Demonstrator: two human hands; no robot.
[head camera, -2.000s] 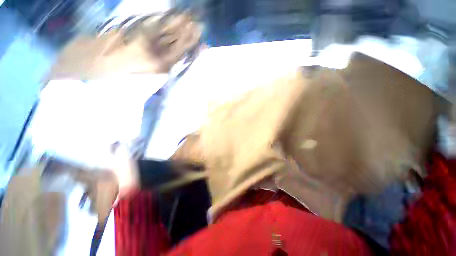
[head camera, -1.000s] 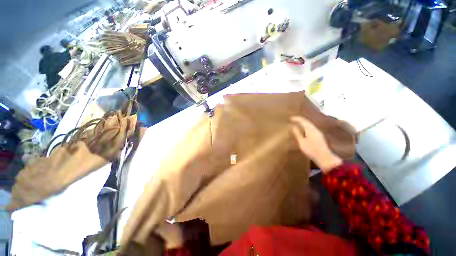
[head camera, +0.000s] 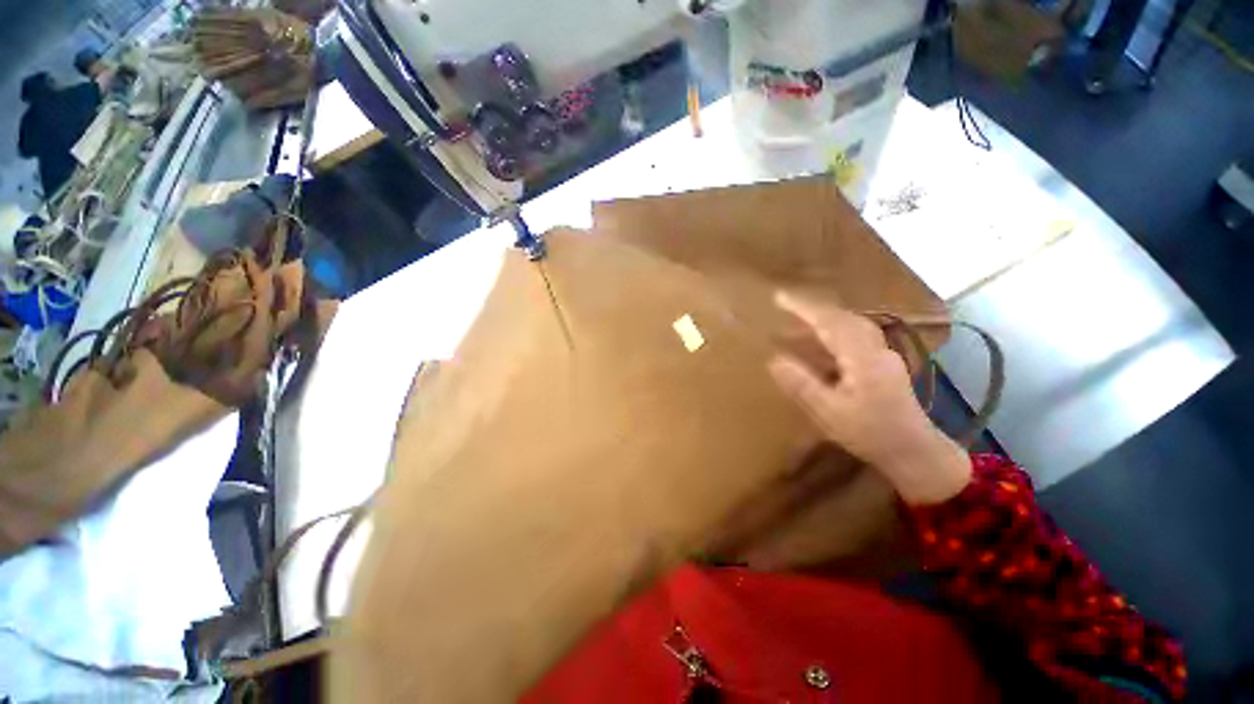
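Note:
A wide brown bag panel (head camera: 605, 413) lies across the white table and the front of my red garment. A thin dark seam (head camera: 554, 305) runs down it from the presser foot (head camera: 531, 246). A pale yellow sticker (head camera: 689, 333) is on the panel. My right hand (head camera: 860, 392) rests on the panel's right part with its fingers somewhat bent; whether it grips the fabric is unclear. A looped brown handle (head camera: 993, 378) shows beyond my right wrist, and another loop (head camera: 330, 557) at the panel's left edge. My left hand is not visible.
The white sewing machine (head camera: 605, 62) stands at the back, with dark tension knobs (head camera: 516, 131). A red-handled tool (head camera: 787, 85) is on its pillar. Brown panels with handles (head camera: 165, 351) and white sheets (head camera: 124, 550) are stacked left. A white sheet (head camera: 1100, 330) lies right.
The panel is spread flatter and the fold across it is gone. My right hand has moved nearer on it. The left hand, blurred at the bottom before, has gone from view. The view has shifted.

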